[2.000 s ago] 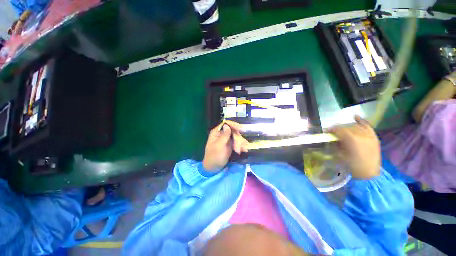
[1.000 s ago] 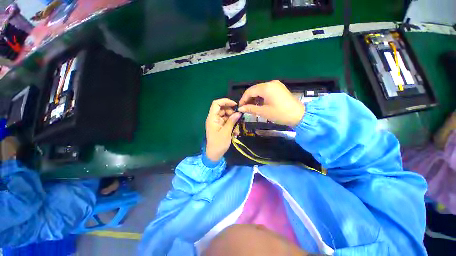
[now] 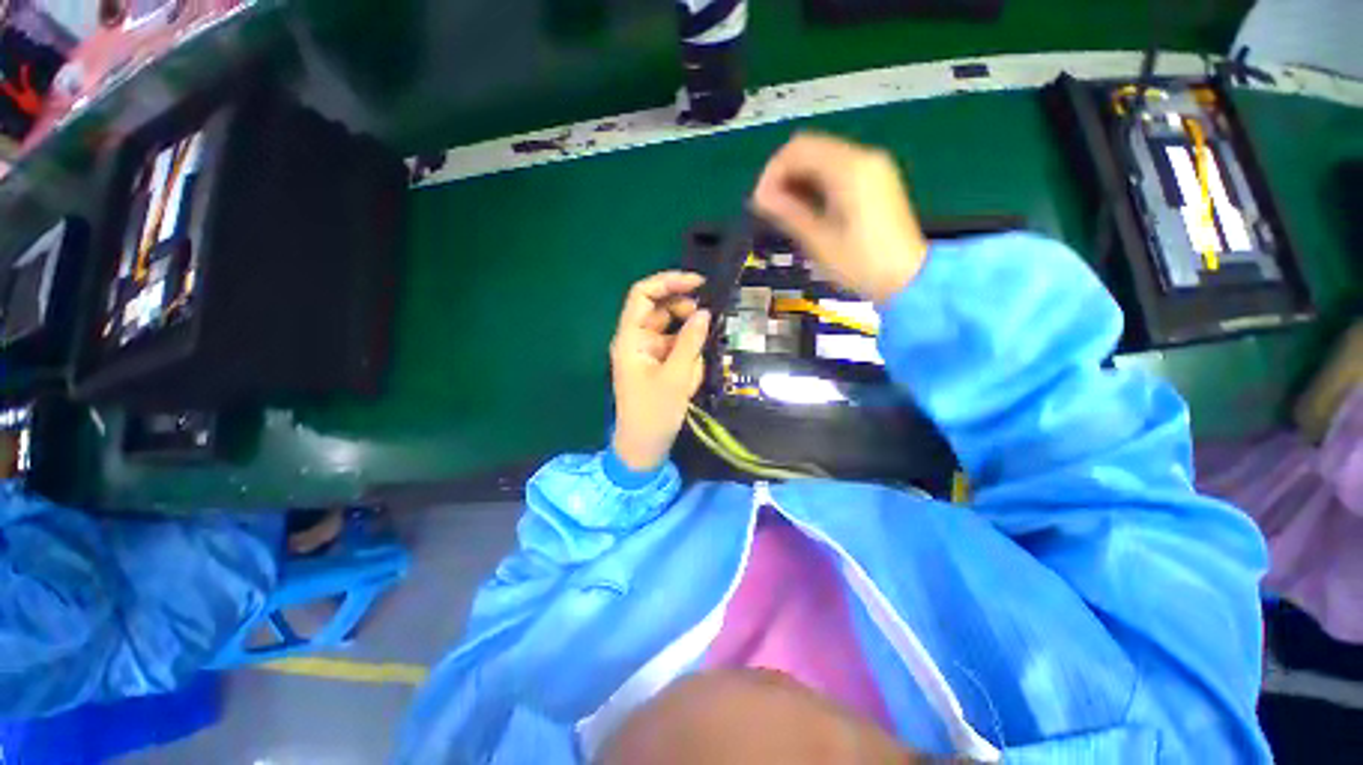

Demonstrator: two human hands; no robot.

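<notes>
The open tablet assembly (image 3: 815,332) lies in its black foam tray (image 3: 979,227) in front of me, with an orange flex cable (image 3: 819,310) across it. My left hand (image 3: 653,371) is at the tray's left edge, thumb and fingers pinching a dark strip (image 3: 730,266). My right hand (image 3: 845,206), somewhat blurred, is above the tray's back, its fingertips at the strip's upper end. A yellow tape ribbon (image 3: 736,447) hangs from near my left hand over the tray's front side. My right hand and sleeve hide the unit's right part.
A deep black foam stack (image 3: 284,254) with a tablet stands at left. Another tray with an open unit (image 3: 1196,194) lies at right. A striped post (image 3: 713,60) stands at the back by the white edge strip (image 3: 882,85). People in blue and pink smocks sit either side.
The yellow ribbon, first stretched between both hands, now hangs loose. My right hand came to my left hand, then moved up and away, with a dark strip now spanning between them.
</notes>
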